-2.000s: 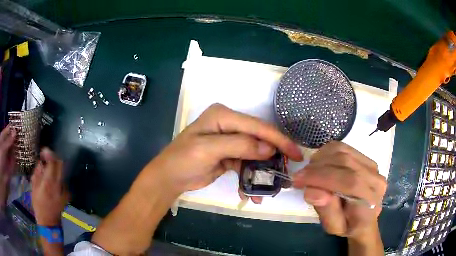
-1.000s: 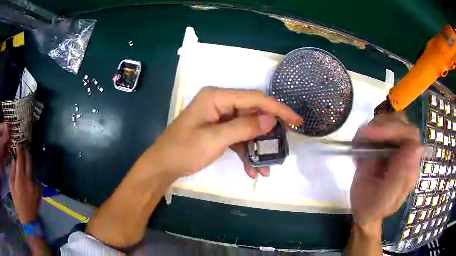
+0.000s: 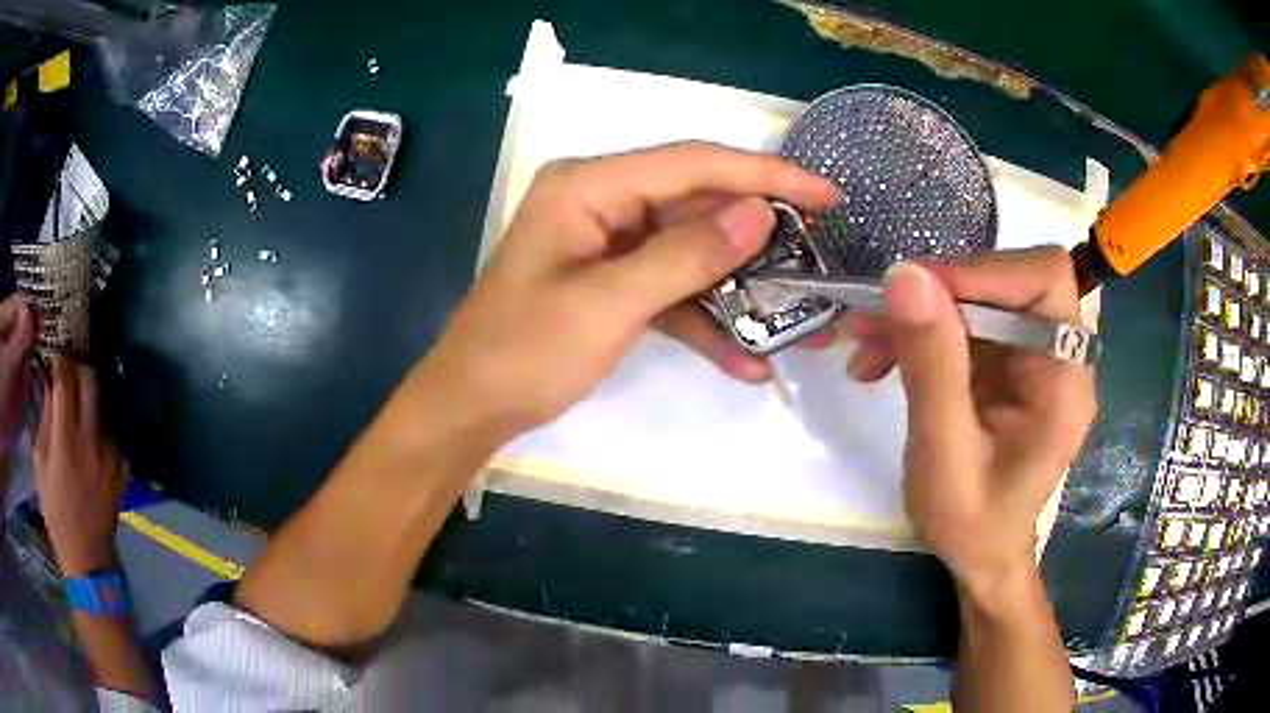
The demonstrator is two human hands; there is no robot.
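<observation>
My left hand (image 3: 634, 265) holds a small rounded-rectangular watch case (image 3: 774, 323) with a silver rim, tilted above the white sheet. My right hand (image 3: 975, 376) grips silver tweezers (image 3: 1010, 326) between thumb and fingers. The tweezers point left and their tips reach into the open case. Small white and silver parts show inside the case. My left fingers cover its upper left part, and what the tips touch is too small to tell.
The white taped sheet (image 3: 655, 439) lies under my hands, with the round screw tray (image 3: 912, 181) behind. An orange screwdriver (image 3: 1177, 181) and component tray (image 3: 1205, 474) are right. A second case (image 3: 362, 155), loose parts, a zip bag (image 3: 209, 70) and another person's hands (image 3: 77, 460) are left.
My right hand has come back left from beside the screwdriver, bringing the tweezers to the case. The case has moved up and is tilted differently. The whole view has shifted slightly.
</observation>
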